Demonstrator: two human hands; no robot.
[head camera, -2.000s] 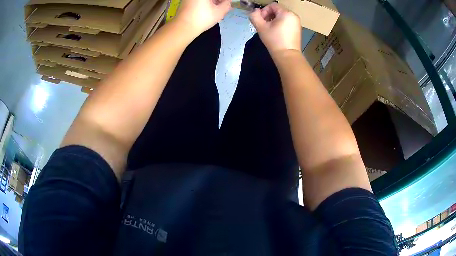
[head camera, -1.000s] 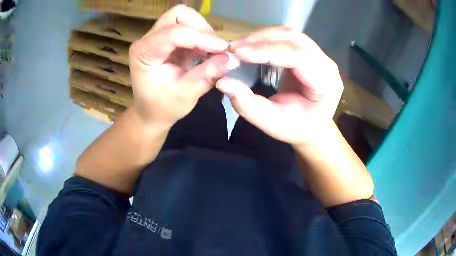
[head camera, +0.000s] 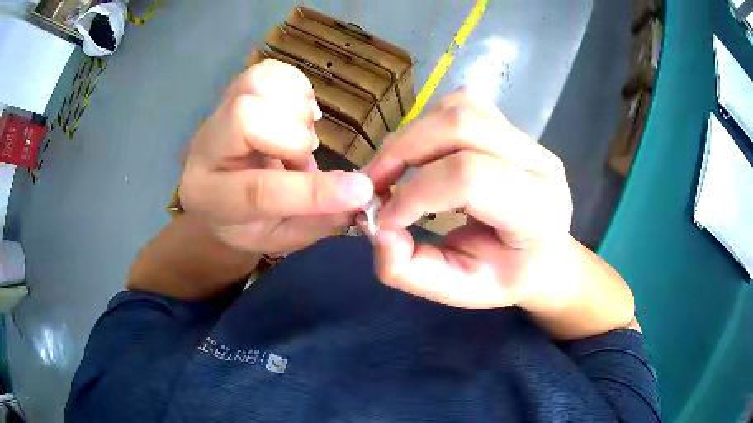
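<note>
A tiny whitish piece (head camera: 371, 216), perhaps a seal sticker or clear tape tab, is pinched between my fingertips in front of my chest. My left hand (head camera: 256, 165) holds it from the left, with the thumb lying across. My right hand (head camera: 487, 198) holds it from the right between thumb and finger. The two hands meet at the piece, and the fingers partly hide it. Behind my hands, several open brown cartons (head camera: 351, 49) stand close together in a row on the floor, partly covered by my hands.
A yellow line (head camera: 446, 62) runs over the grey floor (head camera: 165, 91). A green bench (head camera: 660, 273) curves along the right, with flat white rectangles (head camera: 726, 194) on it. Brown boxes (head camera: 634, 99) stand along its edge. A red box (head camera: 21, 139) and a white bag (head camera: 102, 26) are at upper left.
The view has tilted up and swung, showing more floor and the bench top. My hands came in from the far cartons towards my chest and stay together at the small piece.
</note>
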